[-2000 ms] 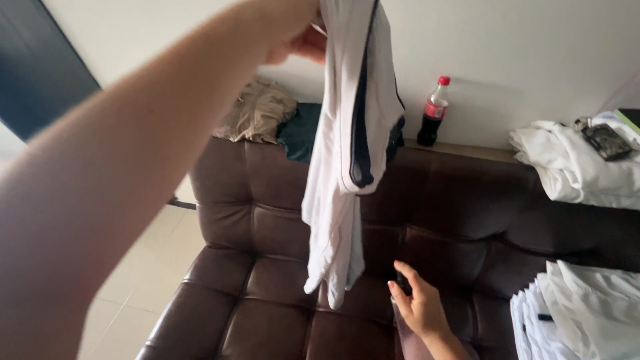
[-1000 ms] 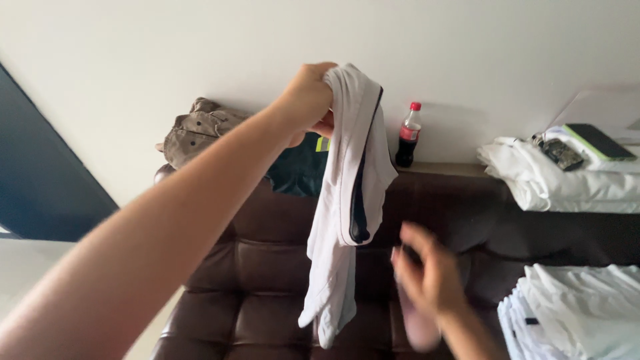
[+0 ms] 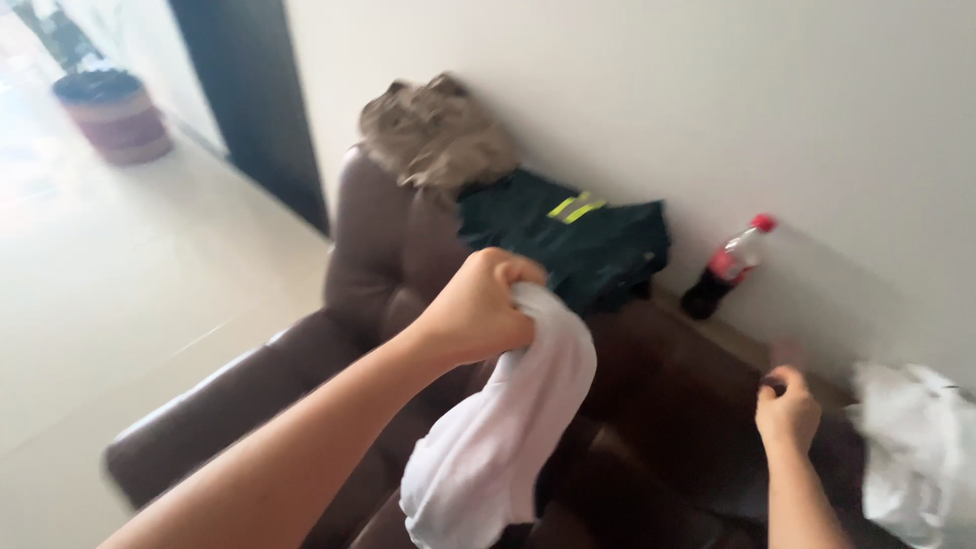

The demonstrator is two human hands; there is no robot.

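My left hand (image 3: 488, 313) grips a white cloth garment (image 3: 496, 427) by its upper end, and the rest hangs down in front of a dark brown tufted leather sofa (image 3: 656, 396). Behind that hand a dark green garment (image 3: 564, 236) with yellow and grey reflective strips lies over the sofa back. My right hand (image 3: 789, 412) is raised over the sofa at the right, fingers curled; blur hides whether a small dark thing sits between them. It is apart from the white garment.
A crumpled beige cloth (image 3: 435, 130) lies on the sofa's back corner. A cola bottle with a red cap (image 3: 728, 267) stands between sofa and wall. White folded clothing (image 3: 911, 450) lies at the right edge. A striped plant pot (image 3: 114, 118) stands on the tiled floor, upper left.
The view has swung left, bringing the plant pot in. The white garment stays in my left hand, now held lower in view. My right hand's fingers were spread wider before.
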